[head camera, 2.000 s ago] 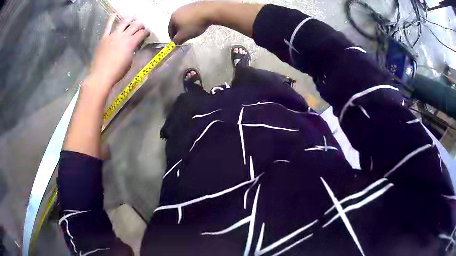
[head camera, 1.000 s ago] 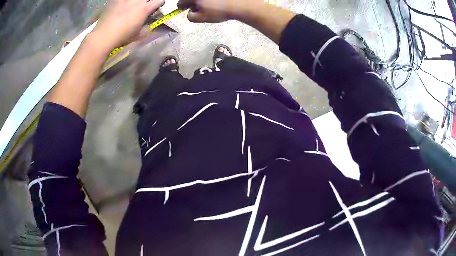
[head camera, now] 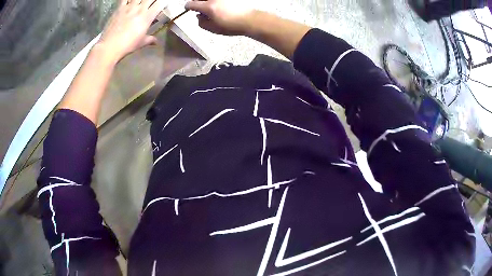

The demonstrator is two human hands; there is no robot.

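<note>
A long glossy white strip [head camera: 51, 99] curves down the left side, partly behind my left forearm. My left hand [head camera: 129, 33] is at the top left, fingers spread and pointing up, over the grey-brown panels [head camera: 137, 70]. My right hand [head camera: 221, 16] is near the top edge, its fingers pinched on the end of a thin dark-yellow line, which looks like the tape measure blade [head camera: 171, 21] seen nearly edge-on. The blade runs down-left towards my left thumb. The tape case is not visible.
The stained concrete floor [head camera: 318, 27] lies ahead. Black cables [head camera: 396, 54] and a blue object [head camera: 430, 111] are at the upper right. A dark green tube-like thing [head camera: 466, 159] is at the right. A white piece [head camera: 368, 170] shows beside my right sleeve.
The blade's wide yellow face has turned to a thin line. My left fingers have spread. The view has shifted, and my feet no longer show.
</note>
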